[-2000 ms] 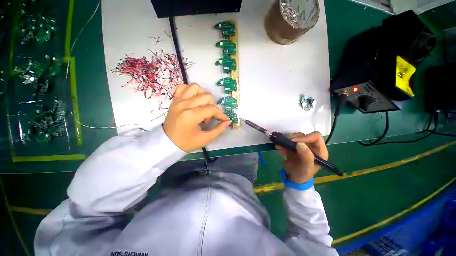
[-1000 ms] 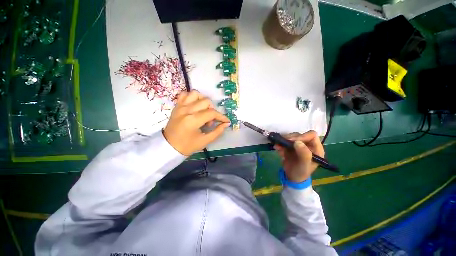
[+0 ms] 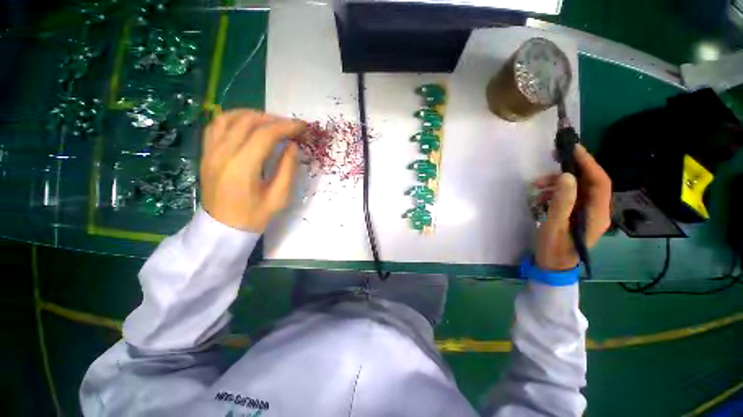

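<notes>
My right hand (image 3: 570, 208) holds the black soldering iron (image 3: 568, 151) upright in the picture, its tip at the right rim of the round brownish tin (image 3: 515, 91) with silvery bits inside. My left hand (image 3: 244, 167) is at the left edge of the pile of short red wires (image 3: 338, 147), thumb and forefinger near the wires; whether a wire is between them cannot be told. A row of several green circuit boards (image 3: 424, 170) lies along a tan strip (image 3: 437, 155) on the white sheet, touched by neither hand.
A black angled body (image 3: 403, 41) stands at the sheet's far edge. A black cable (image 3: 365, 187) crosses the sheet. Board batches (image 3: 159, 110) lie at left inside yellow lines. A small clump of loose boards (image 3: 538, 205) is partly behind my right hand. The black soldering station (image 3: 648, 213) is at right.
The view has shifted, so the bench things appear further right and lower. My left hand has left the lowest board for the wire pile. My right hand has moved the iron from that board to the tin.
</notes>
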